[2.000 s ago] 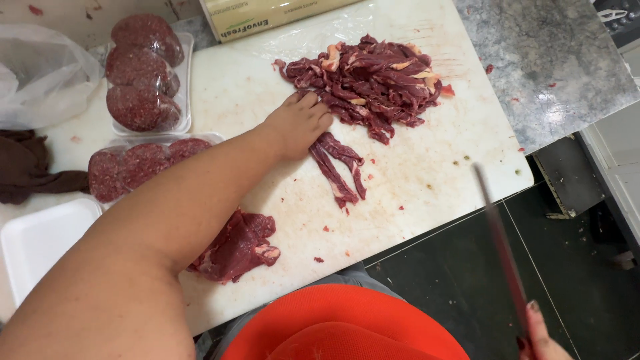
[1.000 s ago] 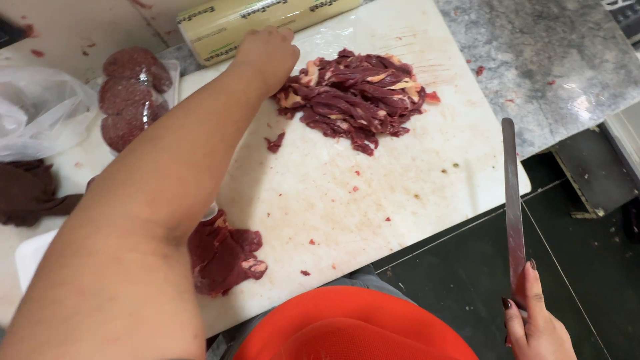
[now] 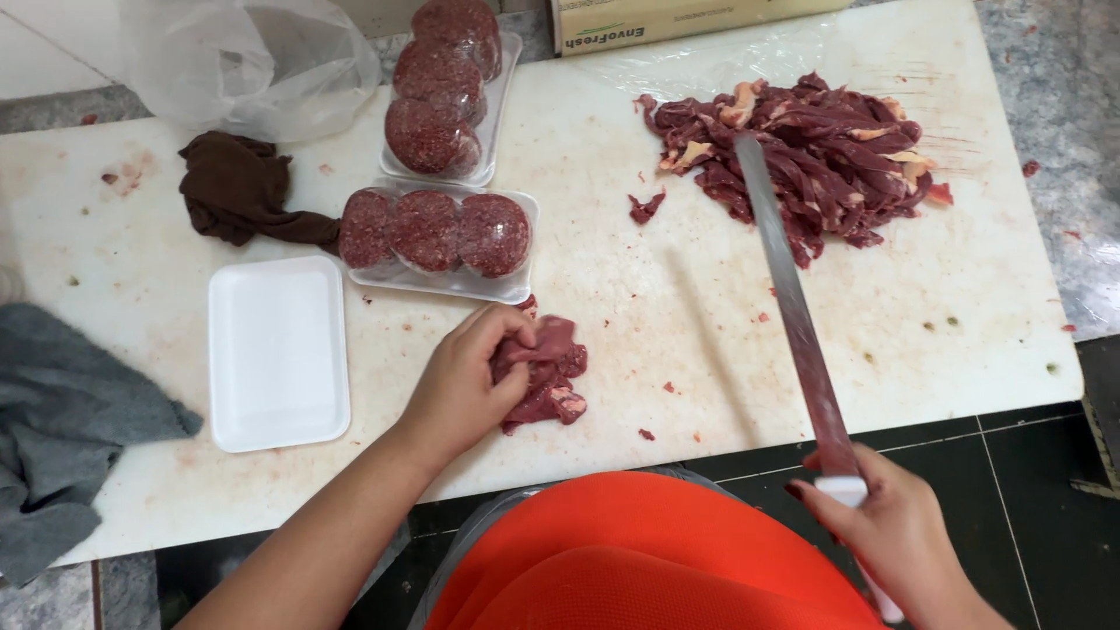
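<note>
My left hand (image 3: 477, 376) pinches a piece of raw red meat (image 3: 547, 385) at the near edge of the white cutting board (image 3: 612, 455). In my right hand (image 3: 892, 525) is a long knife (image 3: 792, 297) with a white handle; its blade points away from me, and its tip appears over a heap of raw meat strips (image 3: 814, 166) at the back right. A small meat scrap (image 3: 646, 208) lies left of the heap. Two wrapped trays of ground meat portions, the nearer tray (image 3: 442, 241) and the farther tray (image 3: 446, 96), stand beyond my left hand.
An empty white foam tray (image 3: 278, 354) lies left of my left hand, with a brown cloth (image 3: 236, 188) behind it. A grey cloth (image 3: 61, 429) covers the left side. At the back are a clear plastic bag (image 3: 249, 66) and a cling film box (image 3: 682, 19).
My left hand has come from the cling film box back to the near meat piece. The knife has swung inward over the board. Earlier, a meat strip lay below the heap. The view has shifted left.
</note>
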